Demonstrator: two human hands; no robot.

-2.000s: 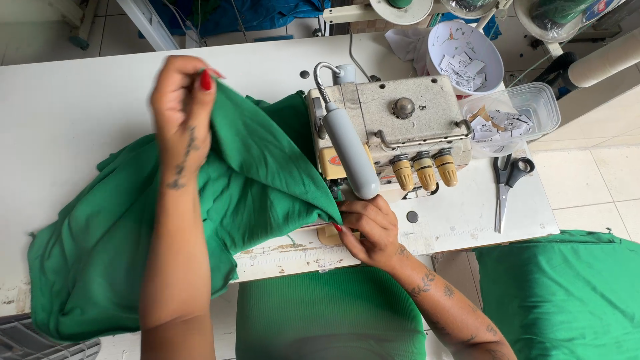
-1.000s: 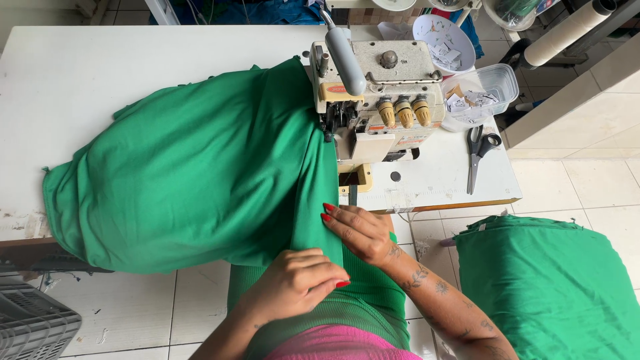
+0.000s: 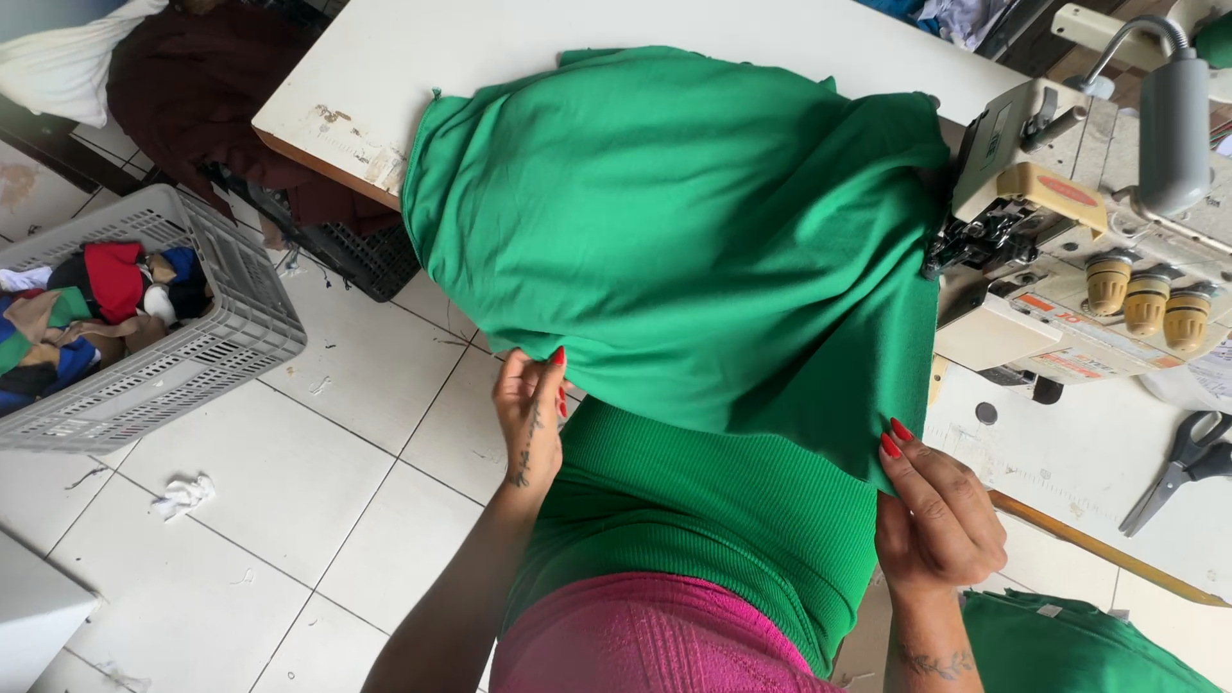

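A large piece of green fabric [image 3: 654, 231] lies spread over the white table and hangs past its front edge. My left hand [image 3: 532, 414] pinches the fabric's lower edge between thumb and fingers. With thumb and fingertips, my right hand [image 3: 929, 510] grips the fabric's lower right corner. The fabric's right side runs beside the needle and presser-foot area of a sewing machine [image 3: 1001, 231], which looks like an overlock with several tan tension knobs [image 3: 1145, 303]. Whether the fabric is under the foot cannot be told. Black-handled scissors [image 3: 1179, 467] rest on the table at the right.
A grey plastic crate [image 3: 241, 327] of coloured fabric scraps stands on the tiled floor at left, near a black crate [image 3: 356, 255] and dark brown cloth [image 3: 183, 106]. More green fabric [image 3: 1049, 645] is stacked at lower right. A grey lamp [image 3: 1174, 135] overhangs the machine.
My left hand has moved left, away from my right hand, and now holds the fabric's lower edge. The fabric, bunched and lifted two seconds ago, lies spread out. The view has shifted left.
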